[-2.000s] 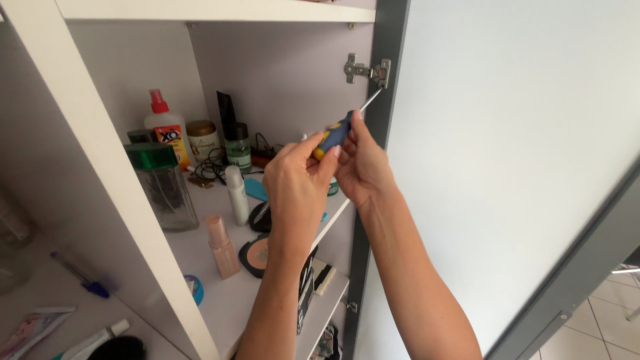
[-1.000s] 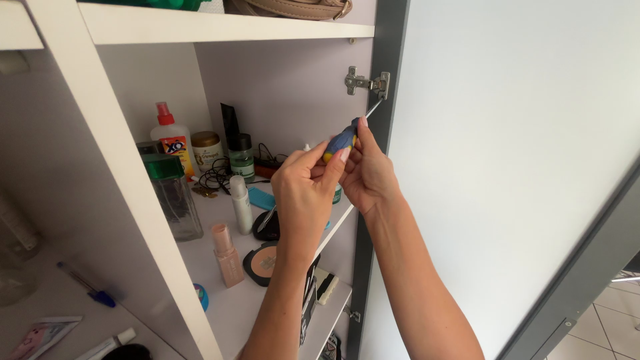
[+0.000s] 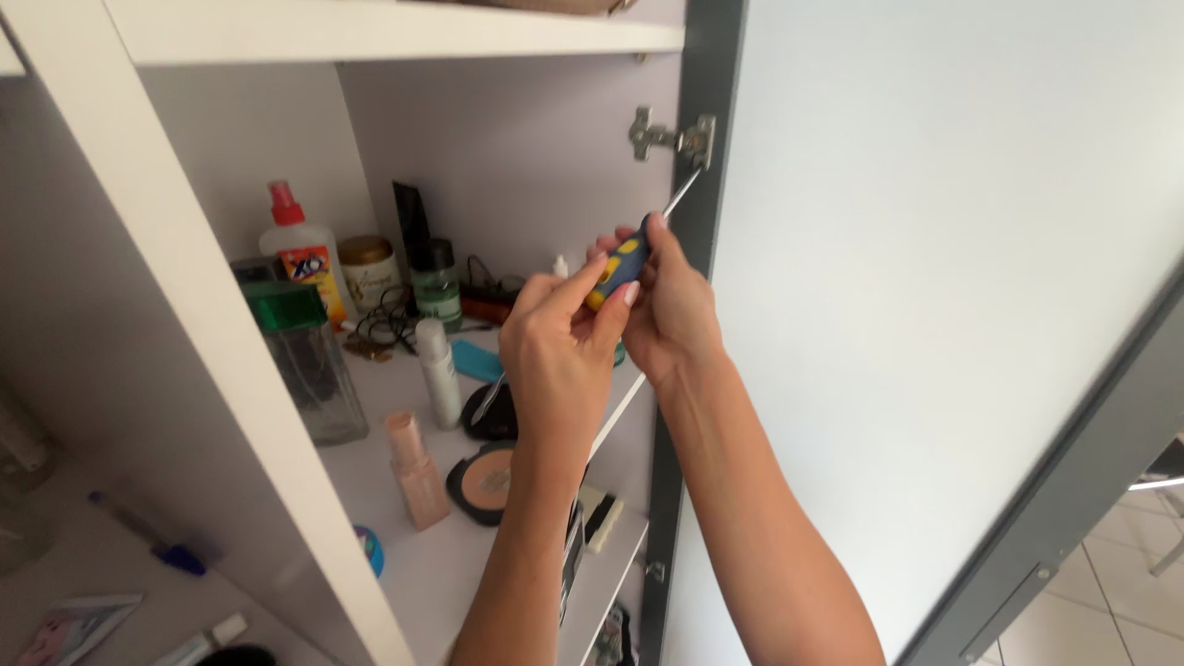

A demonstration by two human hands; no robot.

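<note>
My left hand grips the butt end of a screwdriver's blue and yellow handle between thumb and fingers. Closer to the shaft, my right hand holds the same handle. The metal shaft slants up and right, its tip at the lower screw area of a metal cabinet hinge. That hinge joins the cabinet's side wall to the grey frame of the open door. The exact seating of the tip is too small to tell.
Behind my hands, the shelf holds a spray bottle, a green-capped glass bottle, a pink bottle, a pressed-powder compact and a tangled black cable. A blue pen lies in the left compartment. The upper shelf crosses above.
Both hands stay on the screwdriver near the hinge. My left hand's fingers have shifted around the handle, and more of its yellow spots show now.
</note>
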